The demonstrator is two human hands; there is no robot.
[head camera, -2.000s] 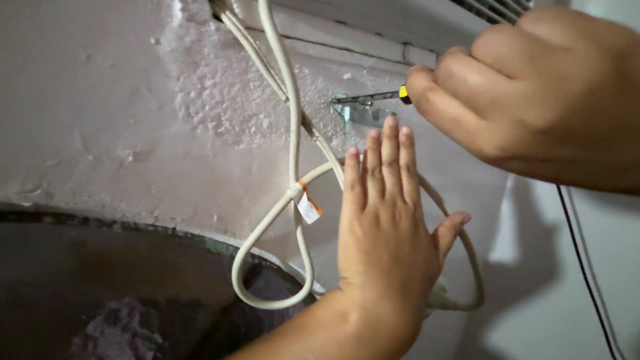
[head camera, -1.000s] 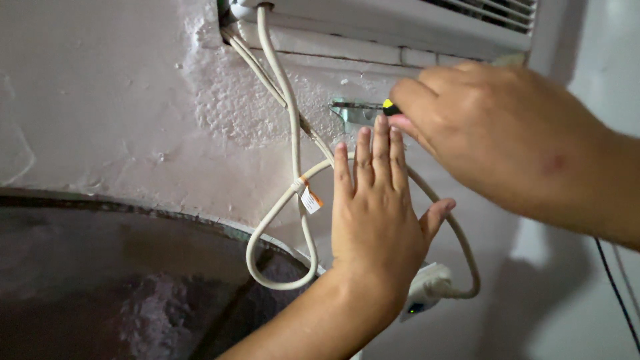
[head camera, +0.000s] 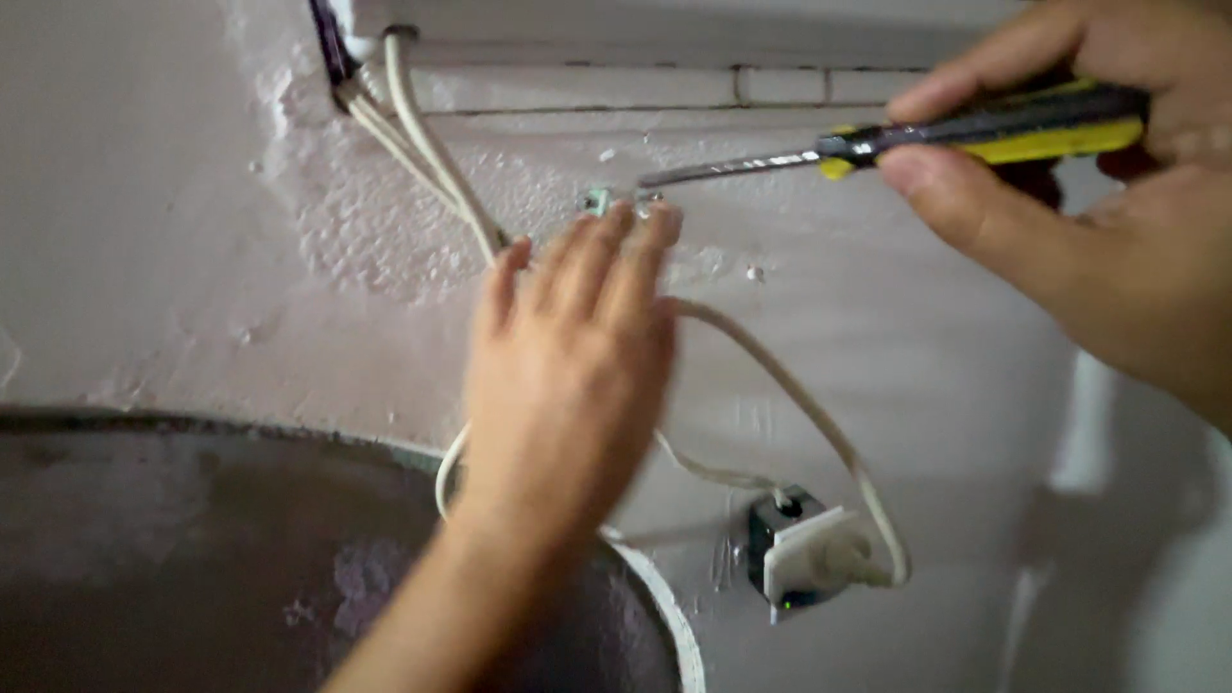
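Note:
My right hand (head camera: 1078,202) holds a screwdriver (head camera: 1020,125) by its black and yellow handle. The shaft points left, its end beside a small metal piece (head camera: 652,196) at the wall. My left hand (head camera: 577,356), blurred, has its fingertips just under that piece and a small green patch (head camera: 597,201). Whether the fingers hold anything is hidden. A cream cable (head camera: 770,366) passes behind my left hand and runs to a white plug (head camera: 818,558) at a black socket box (head camera: 770,529).
Along the top is the lower edge of a white housing (head camera: 616,34), with cables (head camera: 414,135) coming down at its left. The wall paint (head camera: 375,221) is rough and bumpy. A dark surface with a curved rim (head camera: 664,587) fills the lower left.
The screwdriver and my right hand have moved back to the right, showing the shaft. My left hand, flat with extended fingers before, now has its fingers bent at the wall. The view has shifted.

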